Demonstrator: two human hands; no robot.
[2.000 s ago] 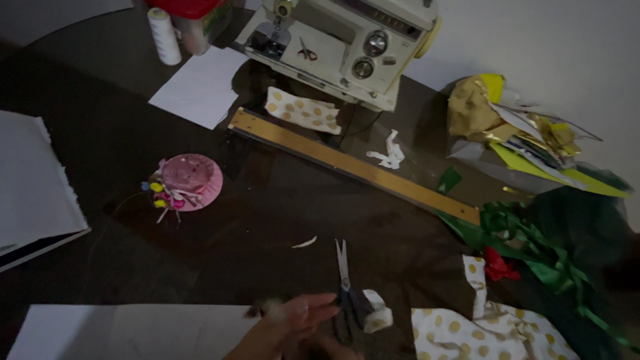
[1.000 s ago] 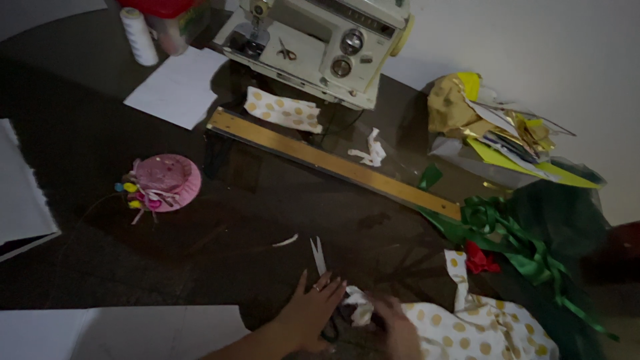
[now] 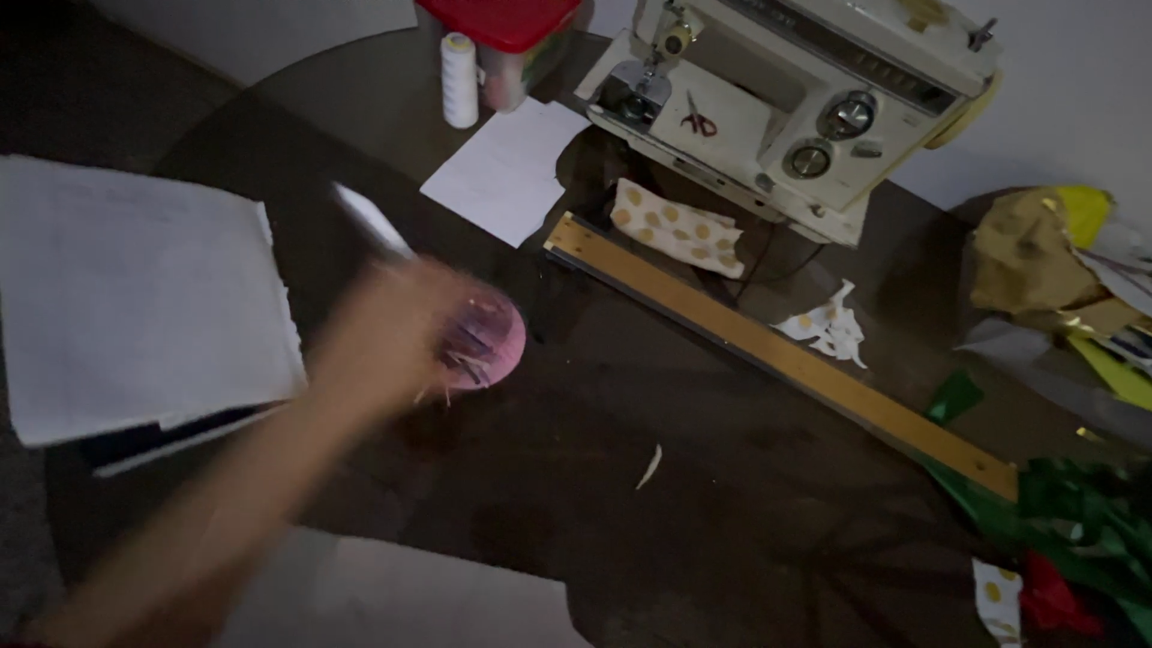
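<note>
My left hand (image 3: 400, 310), blurred, reaches in from the lower left over the pink pincushion (image 3: 506, 337). It is closed on a pair of scissors, whose pale blades (image 3: 373, 220) point up and to the left; the dark handles are partly hidden by the hand. The hand covers part of the pincushion, so whether they touch cannot be told. My right hand is out of view. Beyond lie a wooden strip (image 3: 765, 351) and a white fabric piece with gold dots (image 3: 677, 229).
A sewing machine (image 3: 810, 108) holds small red-handled scissors (image 3: 697, 117). Thread cone (image 3: 460, 81), red-lidded tub (image 3: 508, 22) and white sheets (image 3: 504, 171) lie nearby. A white pad (image 3: 144, 297) is at left, green ribbon (image 3: 1071, 522) and fabric scraps (image 3: 832, 328) at right.
My left hand has moved up and left to the pincushion, with the scissors that lay on the table before. My right hand has left the view. The view has shifted.
</note>
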